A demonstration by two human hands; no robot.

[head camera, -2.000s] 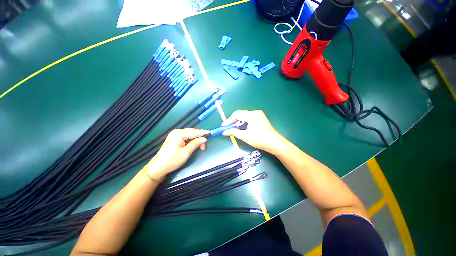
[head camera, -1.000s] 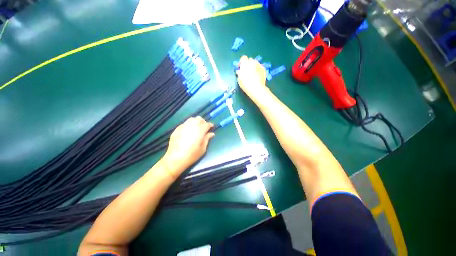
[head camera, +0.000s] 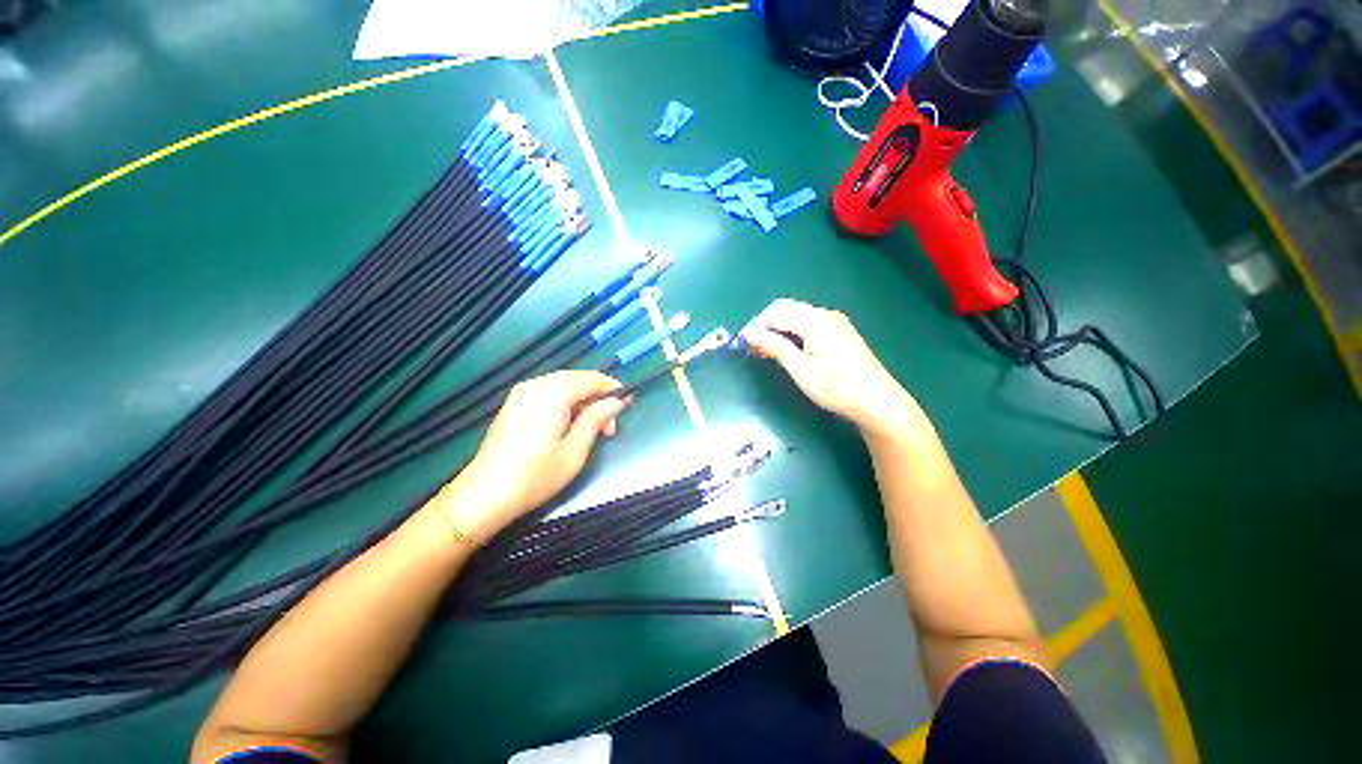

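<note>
My left hand (head camera: pixel 545 437) holds a black cable near its end. Its bare silver lug (head camera: pixel 704 348) points at my right hand (head camera: pixel 807 346), whose fingers pinch a small blue sleeve (head camera: pixel 738 342) just beyond the lug tip, mostly hidden by the fingers. Three cables with blue sleeves (head camera: pixel 638 348) lie just above. A large bundle with blue-sleeved ends (head camera: pixel 523 194) lies at upper left. Bare-lugged cables (head camera: pixel 657 515) lie below my left hand. Loose blue sleeves (head camera: pixel 747 194) lie in a small pile beyond.
A red heat gun (head camera: pixel 923 194) lies at right, with its black cord (head camera: pixel 1046 346) looped near the table edge. A white sheet (head camera: pixel 463 27) lies at the far side. A round black object (head camera: pixel 829 33), a white cord (head camera: pixel 851 102) and a blue bin (head camera: pixel 1034 63) are behind.
My right hand has come back from the sleeve pile with a blue sleeve. My left hand has taken a bare-lugged cable. The cable held two seconds ago lies with the sleeved ones.
</note>
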